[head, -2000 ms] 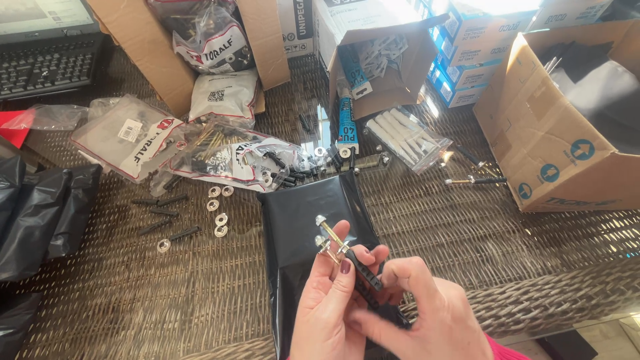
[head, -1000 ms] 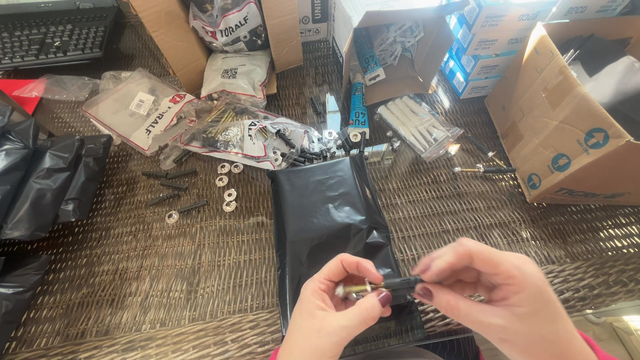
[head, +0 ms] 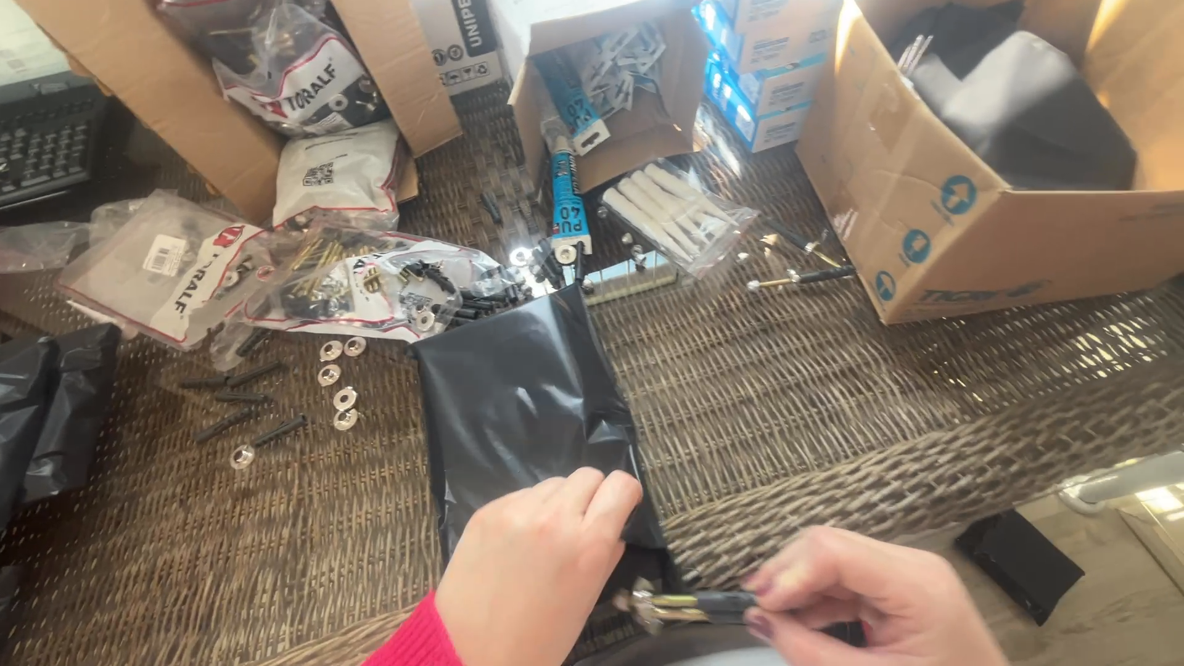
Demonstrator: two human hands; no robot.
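My right hand [head: 860, 601] pinches the black sleeved ends of a few brass screws [head: 694, 606] with metal washers, low in the view. My left hand [head: 546, 555] lies with curled fingers over the lower part of a black plastic bag [head: 518, 398]; what its fingertips hold is hidden. Left of the bag, loose silver washers [head: 345, 399] and black plugs [head: 222, 424] lie on the brown wicker surface. Clear bags of hardware [head: 370, 282] touch or adjoin the black bag's top edge. A blue and white tube [head: 568, 199] stands out from an open carton behind it.
Cardboard boxes [head: 934, 240] stand at the back, with a bag of white sticks [head: 675, 217] and more screws [head: 800, 277] beside them. Black packages [head: 69, 416] lie at the left edge, and a keyboard [head: 46, 143] is at upper left. The wicker edge [head: 925, 472] slopes at right.
A second ago both hands held the screw pieces close together; now the screws are in my right hand, and my left hand has moved onto the black bag.
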